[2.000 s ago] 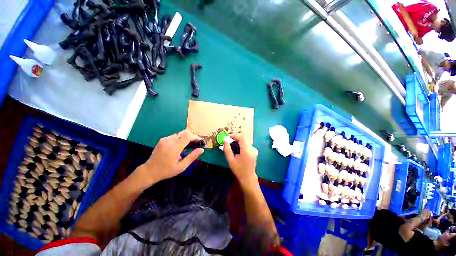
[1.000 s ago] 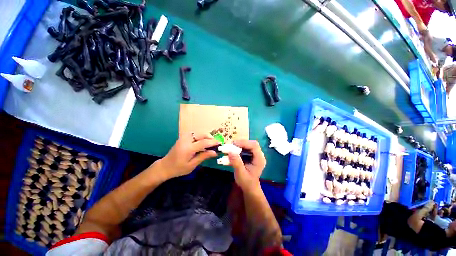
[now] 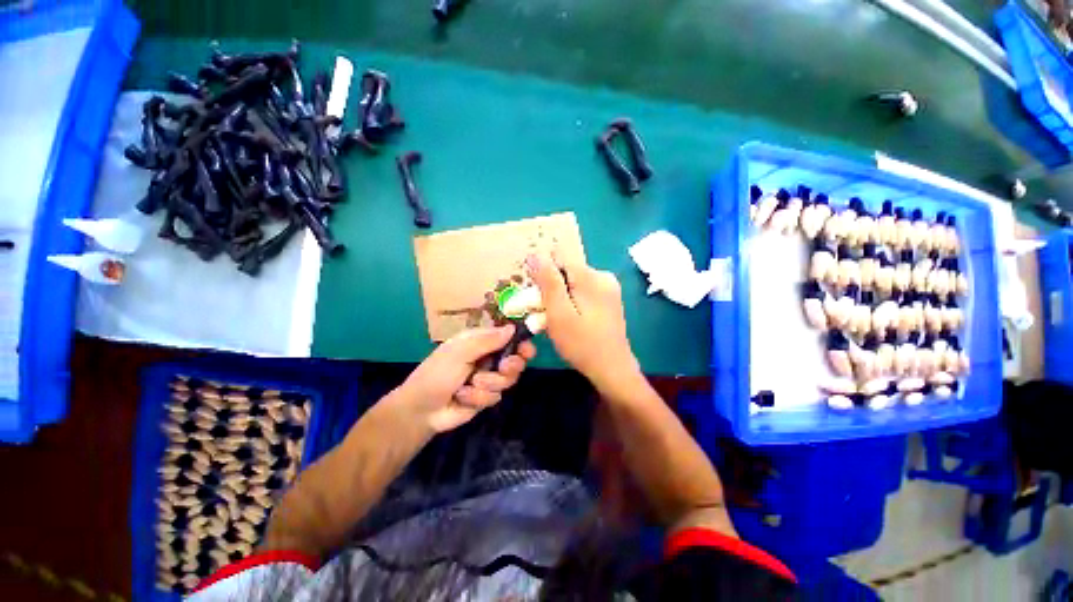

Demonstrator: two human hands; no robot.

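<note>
My left hand (image 3: 477, 370) holds a short black part (image 3: 511, 343) over the front edge of the tan cardboard pad (image 3: 453, 265). My right hand (image 3: 577, 308) pinches a small white piece (image 3: 525, 302) just above it, over the pad. A bright green round thing (image 3: 507, 300) shows beside the white piece; I cannot tell whether it is held or lies on the pad. The fingers partly hide the pieces. Brown spots and a thin dark stick (image 3: 461, 312) are on the cardboard.
Left: heap of black moulded parts (image 3: 241, 165), two white cone-nosed bottles (image 3: 100, 267), blue tray (image 3: 53, 223). Lower left: crate of pale-and-black pieces (image 3: 230, 482). Behind the pad: single black part (image 3: 412, 188), paired black parts (image 3: 624, 156). Right: crumpled white tissue (image 3: 668, 268), blue tray with rows (image 3: 732, 341).
The view has turned and shifted. My right hand has moved above my left, with its fingers over the cardboard. The white piece is now close against the green round thing.
</note>
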